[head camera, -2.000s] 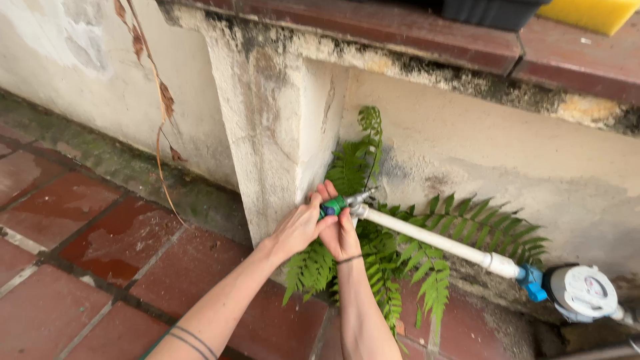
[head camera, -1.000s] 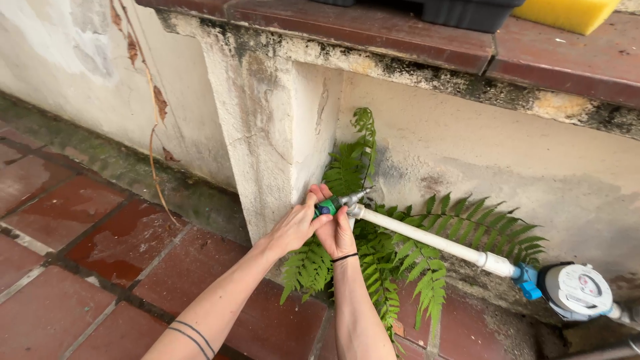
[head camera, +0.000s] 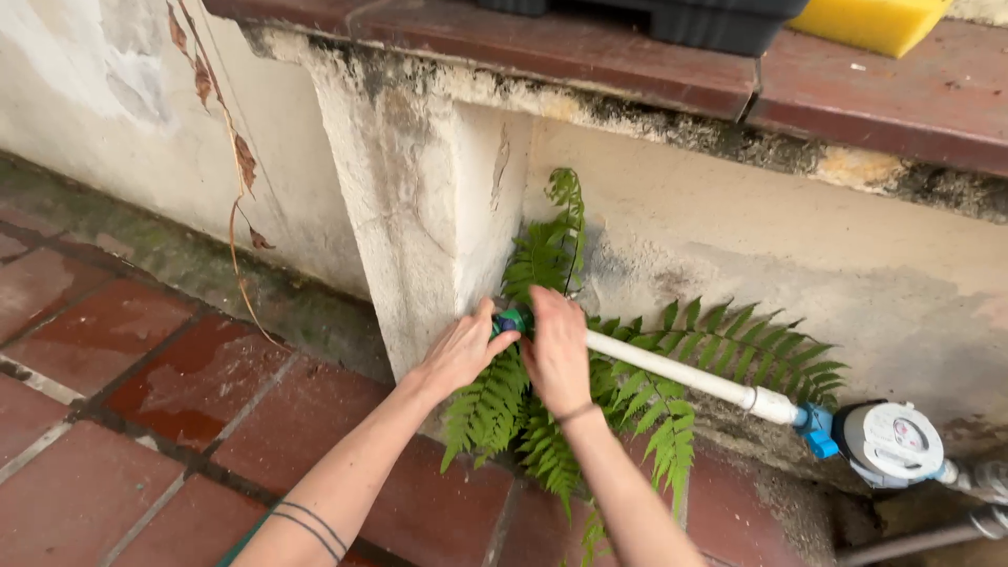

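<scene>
My left hand (head camera: 465, 346) grips a green and dark blue fitting (head camera: 512, 321) beside the concrete pillar. Against the fitting's right side rests my right hand (head camera: 556, 346), its back to the camera; its fingertips are hidden, so I cannot tell whether they grip it. A metal part that stood behind the fingers is now mostly covered by the right hand. From behind that hand a white plastic pipe (head camera: 677, 370) runs right to a blue valve (head camera: 817, 431) and a round water meter (head camera: 898, 442). Fern fronds (head camera: 661, 409) surround the hands and hang below the pipe.
A tiled ledge (head camera: 551, 47) juts out above, bearing a dark plastic container (head camera: 709, 24) and a yellow sponge (head camera: 878, 24). The concrete pillar (head camera: 402, 205) stands close on the left. A dry vine (head camera: 232, 150) hangs by the wall, over wet red floor tiles (head camera: 189, 378).
My right hand has moved from below the fitting up over its right side, and now covers the metal part and the pipe's near end. The left hand stays at the fitting.
</scene>
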